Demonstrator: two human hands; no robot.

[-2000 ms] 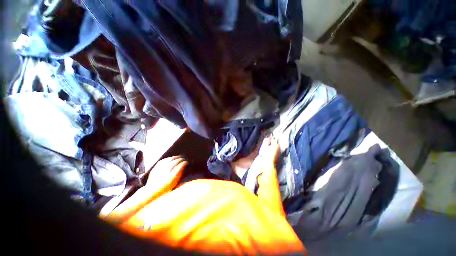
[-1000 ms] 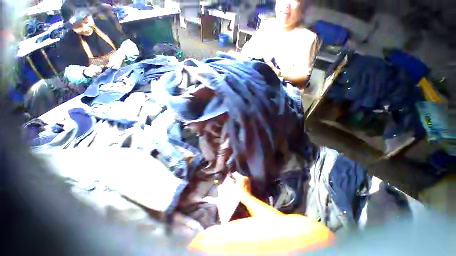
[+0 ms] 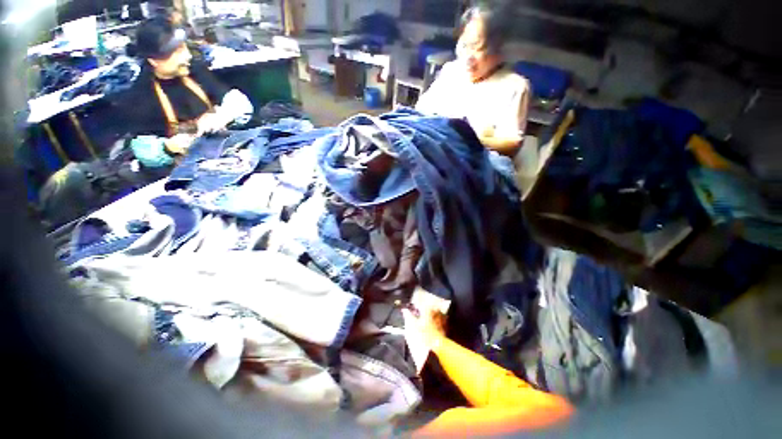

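Note:
My right hand [image 3: 426,322], at the end of an orange sleeve, reaches up and left from the bottom edge to the foot of the garment heap. Its fingers lie over a stiff white piece, perhaps card [image 3: 418,350], which shows above and below the hand. Glare hides whether the fingers grip it. My left hand is not in view. A tall mound of dark-blue denim [image 3: 459,197] rises just beyond my right hand. A pale inside-out garment [image 3: 283,296] lies left of the hand.
More blue and pale garments [image 3: 219,163] cover the table to the left. Grey and blue cloth [image 3: 570,317] lies to the right. One person sits at the far left, another behind the mound. A crate or frame of dark denim [image 3: 613,171] stands at the right.
The view has lifted from my lap to the table and the people. My left hand has gone out of view. My right hand has moved from the blue cloth to the white piece.

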